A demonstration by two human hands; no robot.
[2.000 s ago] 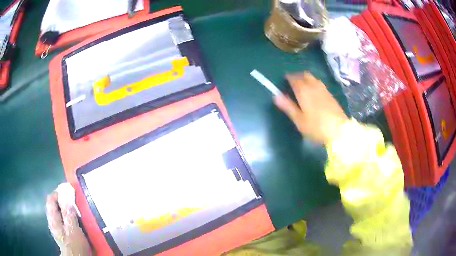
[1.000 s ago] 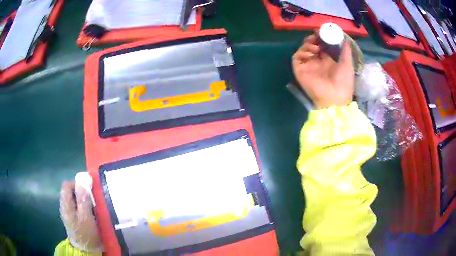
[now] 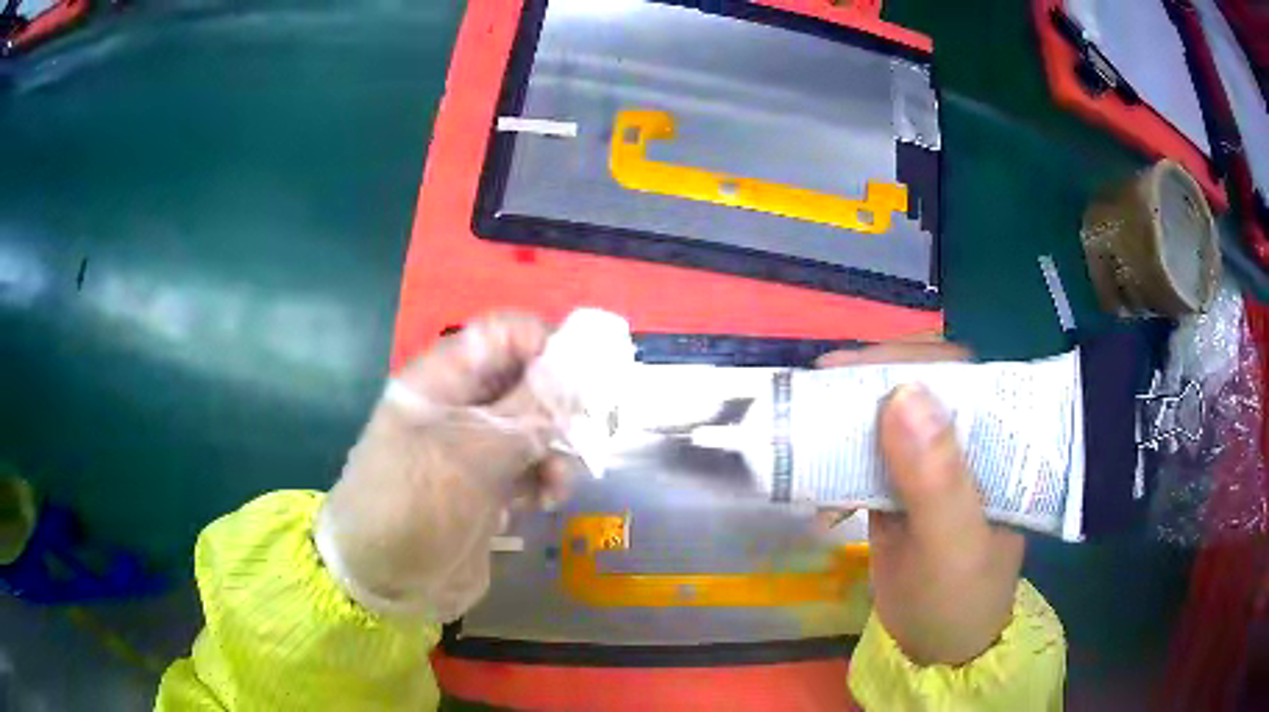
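My right hand [image 3: 935, 487], bare, grips a white glue tube [image 3: 835, 431] held sideways, its black wide end to the right. My left hand [image 3: 445, 459], in a clear wrinkled glove, holds a white crumpled cloth [image 3: 582, 369] at the tube's nozzle end, which the cloth hides. Behind them a red foam tray [image 3: 452, 278] bears two silver display panels. The far panel [image 3: 779, 132] shows an orange C-shaped flex cable [image 3: 738, 192] and a white tab. The near panel [image 3: 668, 633] is partly covered by the tube and my hands.
A brown tape roll [image 3: 1152, 244] stands at the right, with a thin pale strip [image 3: 1055, 292] left of it. A crinkled clear bag [image 3: 1225, 403] lies beyond the tube's end. Other red trays with clips [image 3: 1092, 63] lie at the upper right. A green mat [image 3: 209, 278] lies beneath.
My right hand has taken the tube from the tape roll and brought it over the near panel. My left hand has risen with the cloth to the nozzle end. The view has shifted.
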